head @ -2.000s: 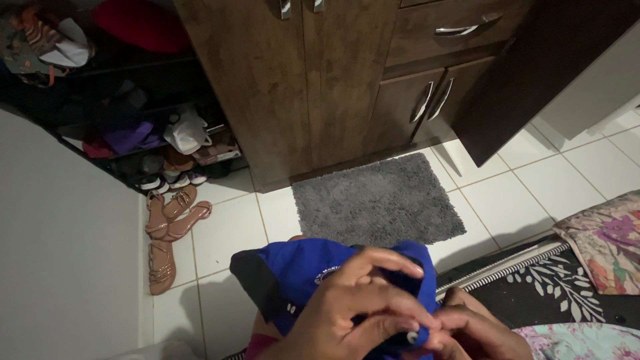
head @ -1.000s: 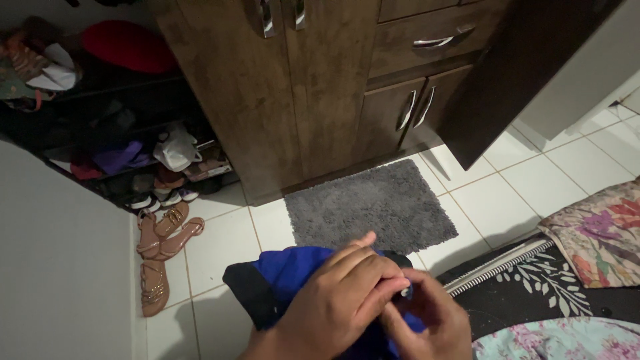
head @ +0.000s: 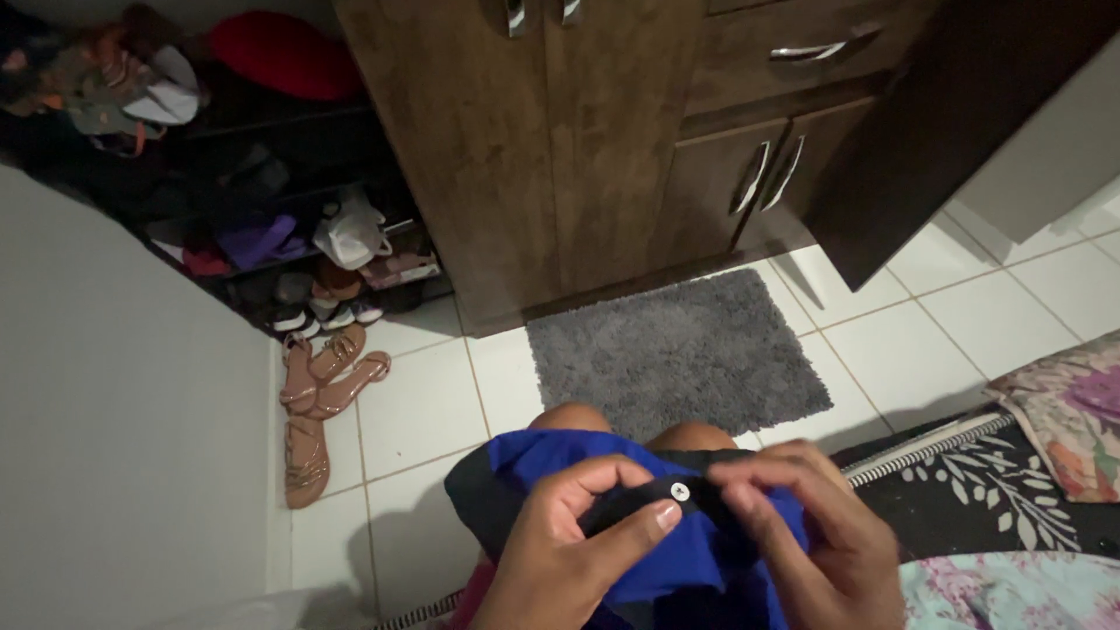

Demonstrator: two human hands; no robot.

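Note:
A blue garment (head: 665, 560) with dark parts lies over the person's lap, its dark band (head: 612, 509) stretched between the two hands. On that band a small white button (head: 680, 492) faces up. My left hand (head: 586, 534) pinches the band between thumb and index finger, just left of the button. To the right of the button, my right hand (head: 805, 525) has its thumb and fingertips at the band; they are slightly blurred. Whether a needle or thread is there cannot be made out.
Bare knees show beyond the garment. A grey shaggy rug (head: 674, 350) lies before a dark wooden wardrobe (head: 612, 149). Tan sandals (head: 306, 455) are on the tiles by a shoe rack (head: 262, 192). At right is a bed edge (head: 962, 472) with floral cloths (head: 1076, 411).
The hands have moved apart, and the button and dark band now show between them. One second ago, the fingers were close together over the garment.

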